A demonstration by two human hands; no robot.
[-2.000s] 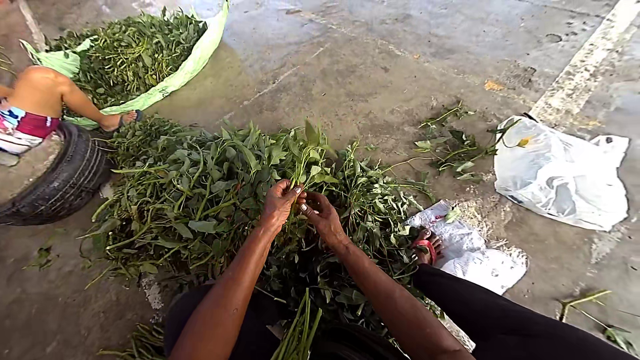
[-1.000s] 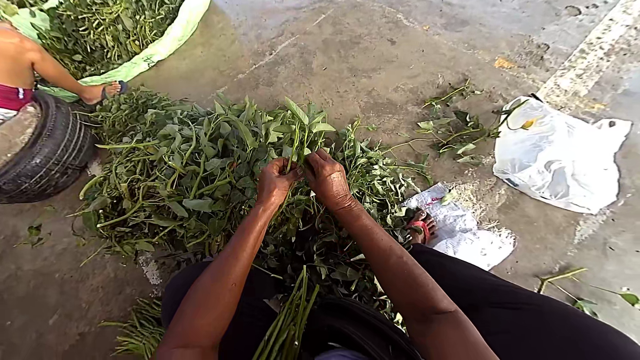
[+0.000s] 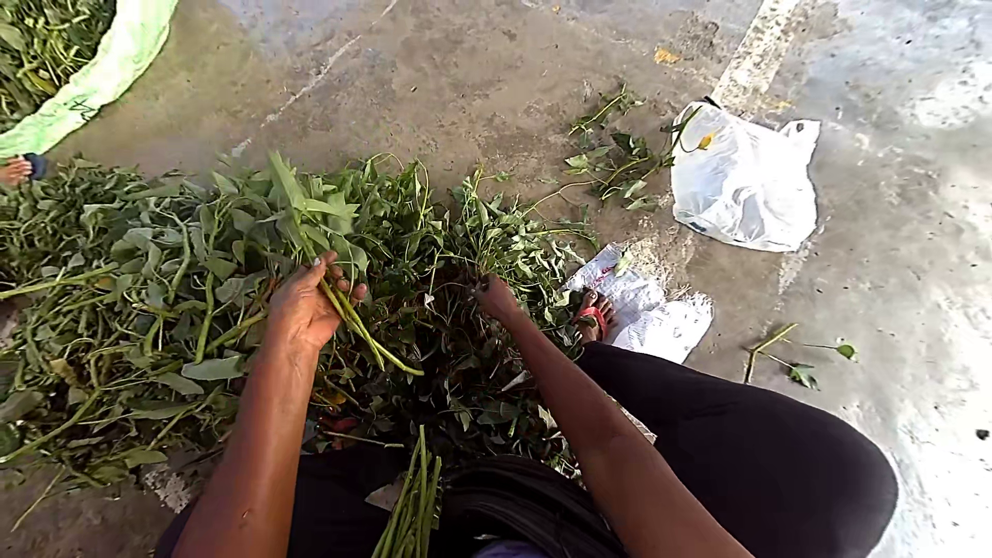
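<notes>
My left hand (image 3: pixel 310 302) holds a few leafy green stems (image 3: pixel 353 310), their leaves pointing up and the cut ends hanging toward the lower right. Beneath it spreads a wide heap of leafy green vines (image 3: pixel 178 256). My right hand (image 3: pixel 496 301) reaches into the right part of this heap, its fingers bent among the leaves; whether they grip a stem is hidden. A bundle of bare green stems (image 3: pixel 415 496) lies at my lap, at the bottom of the view.
A white plastic bag (image 3: pixel 744 182) lies on the concrete at right, with loose vines (image 3: pixel 620 159) beside it. White sacking (image 3: pixel 659 318) lies by my sandalled foot (image 3: pixel 595 314). A light green sack (image 3: pixel 93 89) with greens and another person's foot (image 3: pixel 15 170) are at left.
My hands were together over the heap, both at the stems. They are now apart: the left keeps the stems, while the right has moved right into the leaves. The view has shifted closer.
</notes>
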